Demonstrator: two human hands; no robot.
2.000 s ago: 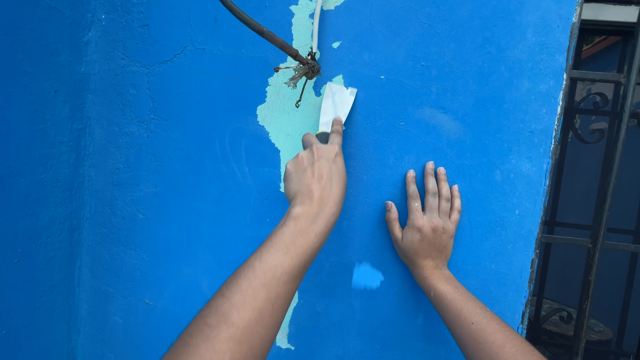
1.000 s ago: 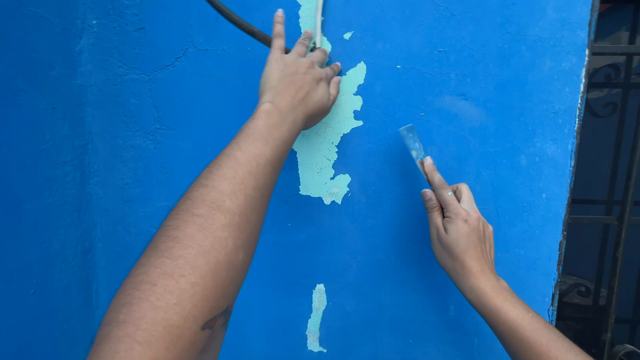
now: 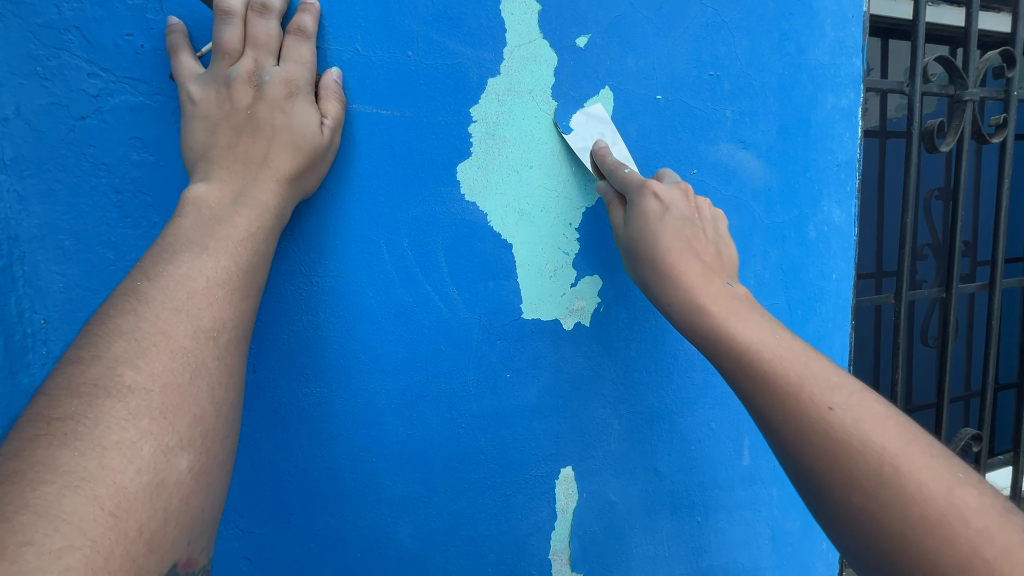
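Observation:
My left hand (image 3: pixel 256 120) lies spread on the blue wall (image 3: pixel 384 320) at upper left, pinning a dark cable (image 3: pixel 206 3) beneath it; a thin pale wire end (image 3: pixel 205 50) pokes out between thumb-side and outer fingers, mostly hidden. My right hand (image 3: pixel 676 228) grips a scraper with a flat metal blade (image 3: pixel 596 136), index finger along the blade. The blade rests at the right edge of a large bared patch of light green paint (image 3: pixel 520 160). Its handle is hidden in the hand. A smaller green patch (image 3: pixel 565 520) shows lower down.
A black wrought-iron window grille (image 3: pixel 952 240) stands at the right, beyond the wall's vertical edge (image 3: pixel 858 200). Fine cracks run over the paint at upper left, and a small green chip mark (image 3: pixel 582 40) lies near the top.
The scraper has passed from my left hand to my right, which was flat on the wall. My left hand has moved the cable leftward off the green patch. The blade is back against the wall.

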